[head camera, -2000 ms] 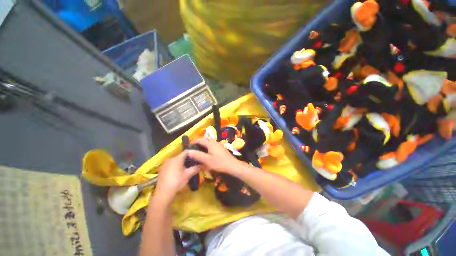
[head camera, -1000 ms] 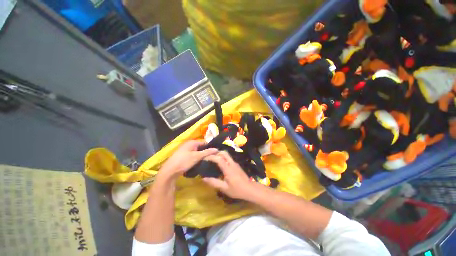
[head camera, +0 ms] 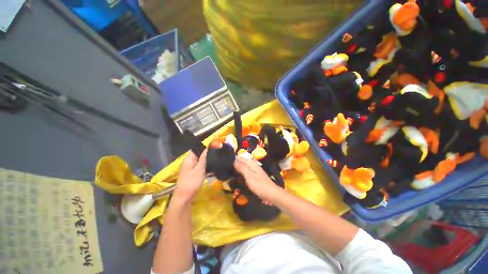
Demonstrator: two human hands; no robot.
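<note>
A black penguin plush skin [head camera: 221,162] is held between my two bare hands above the yellow cloth [head camera: 214,225]. My left hand [head camera: 190,174] grips its left side, near a dark flap that sticks up. My right hand [head camera: 254,175] holds its right edge. Several penguin skins [head camera: 291,151] with orange and white parts lie on the cloth just beyond and beside my right hand. The thin metal filling tube [head camera: 164,193] comes from its white round base [head camera: 135,207] toward my left wrist; its far end is hidden behind my hand and the plush.
A blue tote [head camera: 350,206] heaped with penguins stands at the right. A weighing scale [head camera: 195,91] stands ahead, with a large yellow sack [head camera: 278,43] beyond it. A grey panel [head camera: 59,123] with a paper notice [head camera: 48,225] is at the left. A blue basket [head camera: 152,49] holds white fluff.
My hands were close together over dark plush; now they are apart at its two sides, and the black body shows between them. The dark flap now sticks up at the left.
</note>
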